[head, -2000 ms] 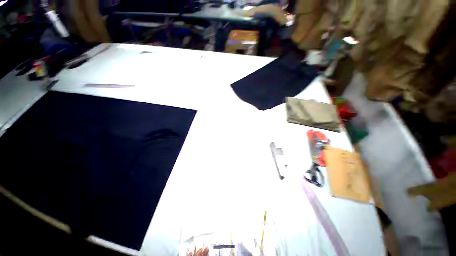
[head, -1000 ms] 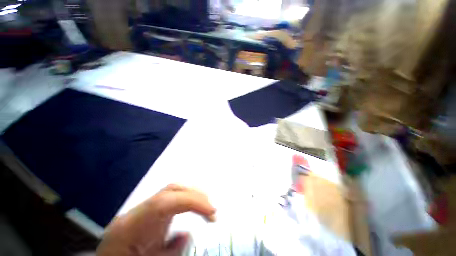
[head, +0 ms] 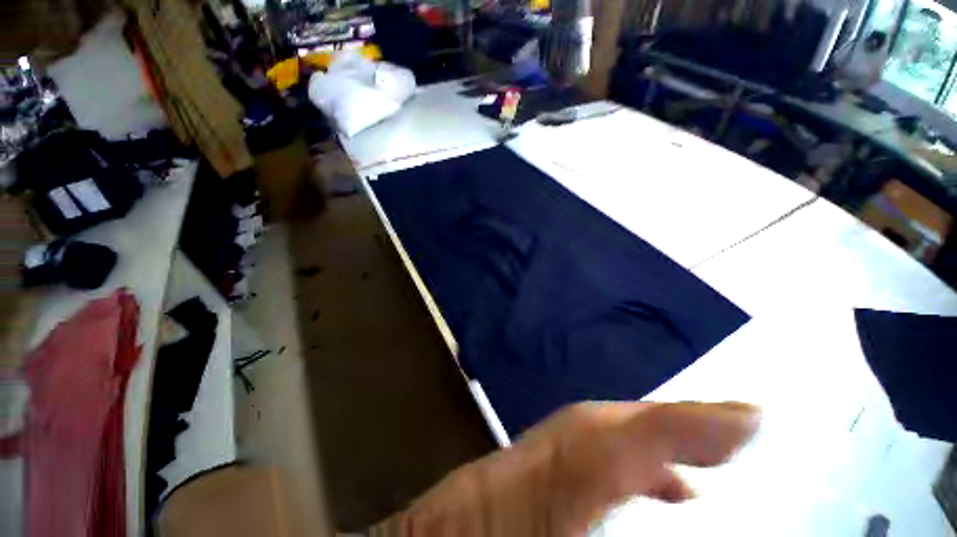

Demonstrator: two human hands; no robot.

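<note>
The dark navy-black fabric point(head: 567, 283) lies spread on the white cutting table point(head: 682, 168), with soft folds and its left edge along the table's edge. My left hand point(head: 598, 467) is blurred at the bottom centre, in front of the fabric's near corner, its fingers pointing right. The white area beside it is overexposed, so I cannot tell if it holds anything. My right hand is out of the picture. A second dark piece point(head: 913, 367) is cut off by the right edge.
A white bundle point(head: 362, 92) and a small red-yellow topped tool point(head: 509, 105) are at the table's far end. A brown floor aisle runs along the left. Beyond it, another table holds red cloth point(head: 84, 409) and a black bag point(head: 79, 189). A person sits far right.
The view has swung left, bringing in the aisle and side table; the shears and brown card are out of view. My left hand came in and now reaches further right in the picture.
</note>
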